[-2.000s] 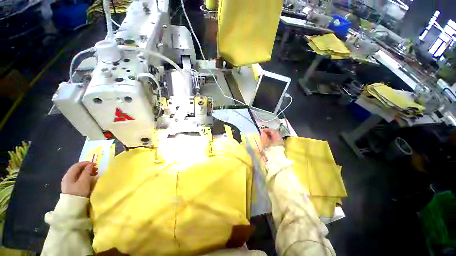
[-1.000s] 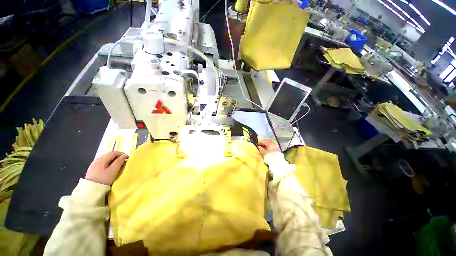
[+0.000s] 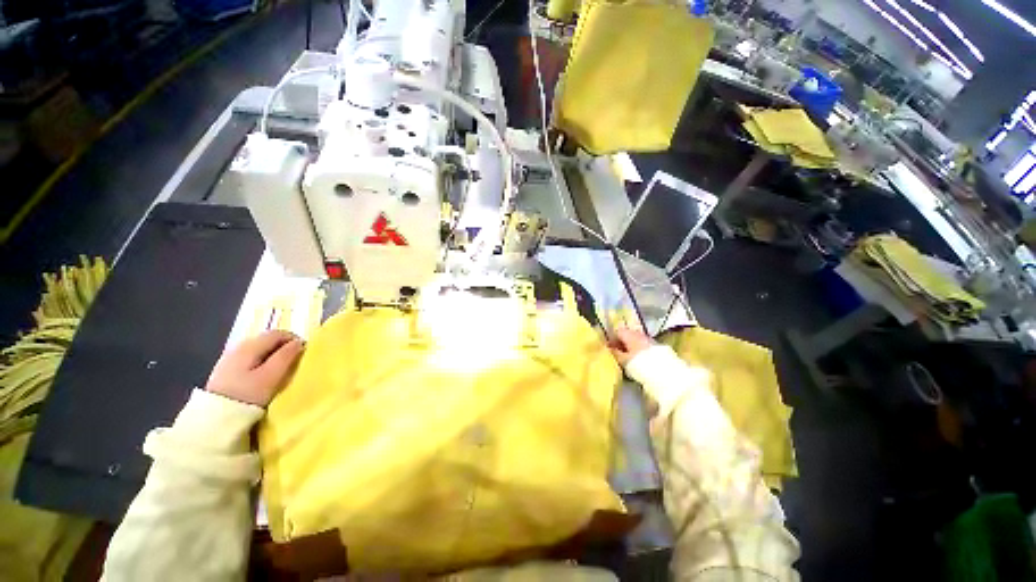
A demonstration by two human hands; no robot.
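Note:
A yellow bag body [image 3: 454,432] lies spread on the plate in front of the sewing machine head [image 3: 375,210], its far edge under the brightly lit presser clamp [image 3: 471,318]. Brown trim [image 3: 309,555] shows at its near corners. My left hand [image 3: 256,366] is at the bag's upper left edge, thumb and fingers together on it. My right hand [image 3: 628,342] is at the upper right edge, fingers on the border. Glare hides the needle area.
Stacked yellow panels [image 3: 738,387] lie right of my right forearm. A touchscreen [image 3: 666,222] stands behind them. A large yellow piece [image 3: 636,74] hangs at the back. A strap bundle [image 3: 51,352] is at the far left, beside the dark table [image 3: 142,341]. Other workstations stand at right.
The view has shifted, so the machine appears further right. My right hand has come from beyond the bag's corner down to its right edge. My left hand stays at the left edge.

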